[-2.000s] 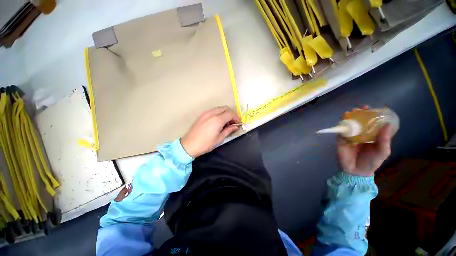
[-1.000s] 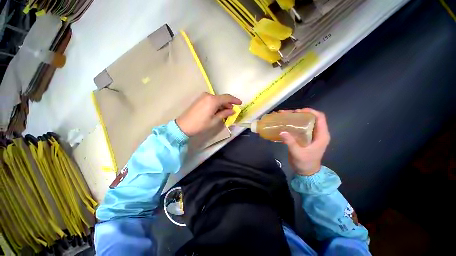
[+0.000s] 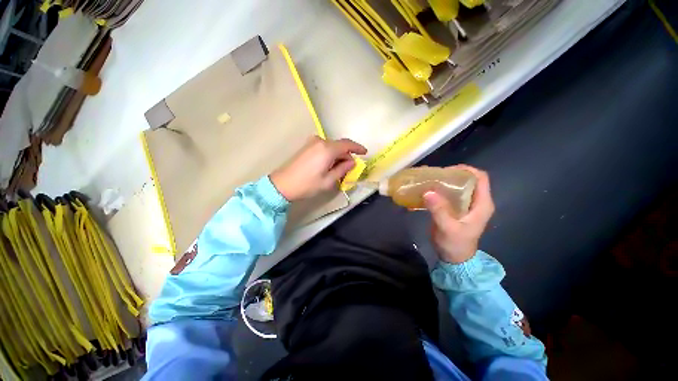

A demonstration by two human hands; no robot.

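Note:
A beige-grey bag panel (image 3: 230, 156) lies flat on the white table, with yellow strips down both sides, two grey tabs (image 3: 249, 55) at its far edge and a small yellow mark (image 3: 224, 117). My left hand (image 3: 316, 167) rests at the panel's near right corner and pinches a short yellow strip end (image 3: 354, 173), lifted off the panel. My right hand (image 3: 462, 216) holds the clear glue bottle (image 3: 430, 187) with amber liquid, tilted on its side. Its pale nozzle points left and meets the strip end; the exact contact is too small to tell.
A bundle with yellow strips (image 3: 67, 275) lies at the left. Stacked panels with yellow ends (image 3: 420, 56) lie at the back right. More stacks (image 3: 74, 82) stand at the far left. Yellow tape (image 3: 424, 128) runs along the table's near edge. A white round tub (image 3: 259, 309) is below the edge.
The right hand has brought the bottle from off the table's edge to the panel corner. The left hand has lifted the yellow strip end there. The view has shifted and turned.

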